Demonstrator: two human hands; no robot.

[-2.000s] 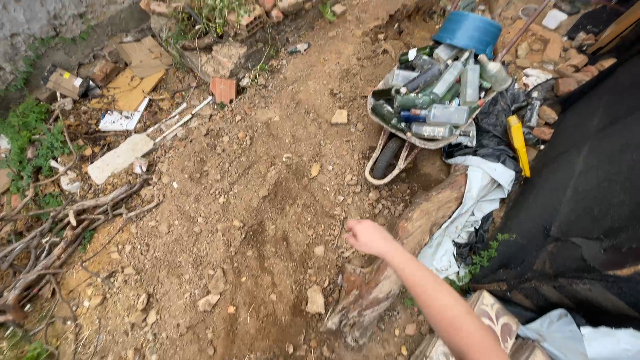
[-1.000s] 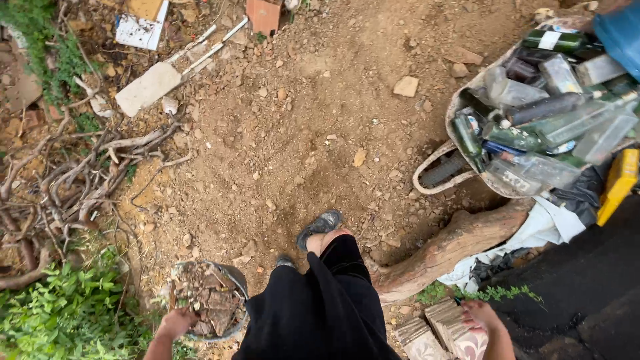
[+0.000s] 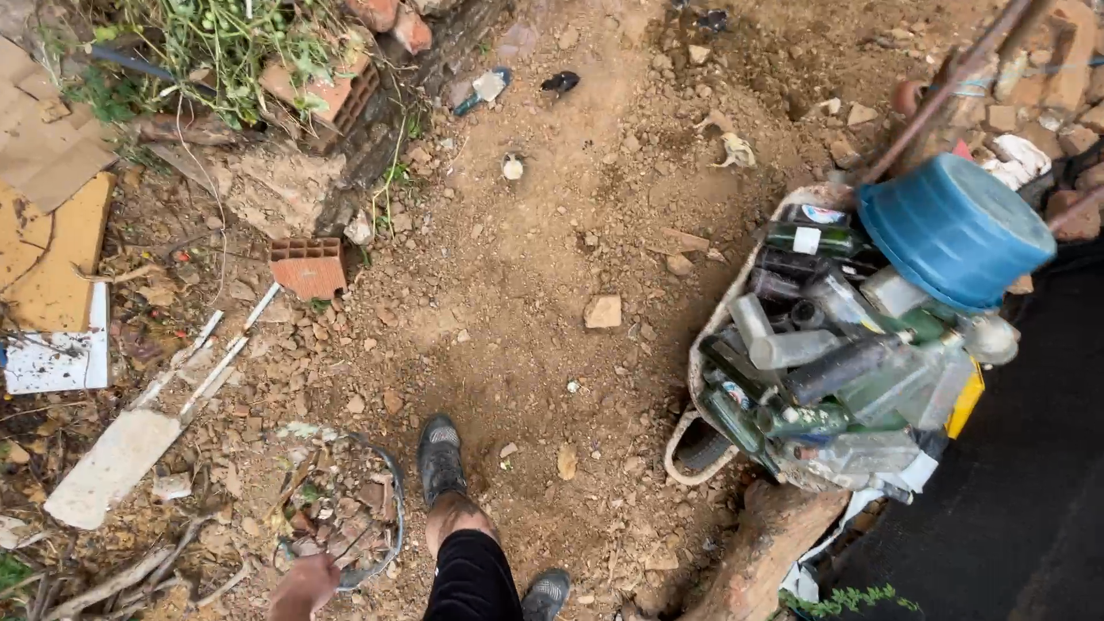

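Observation:
My left hand, at the bottom left, is closed on the near edge of a round bucket filled with rubble and debris. The bucket is beside my left shoe, and its exact hold point is partly hidden by the hand. My right hand is out of view. To the right, a wheelbarrow is heaped with glass bottles, green, dark and clear. A blue plastic tub lies upside down on the far side of the bottles.
A broken hollow brick and a pale slab lie at left, above dry branches. A log lies below the wheelbarrow, by black sheeting. Small birds, apparently chicks, are on the dirt ahead beside a trowel.
A second ago my right hand was at a stack of patterned tiles; both are now out of view. The bucket and left hand remain together, now farther up the path. The view has shifted forward.

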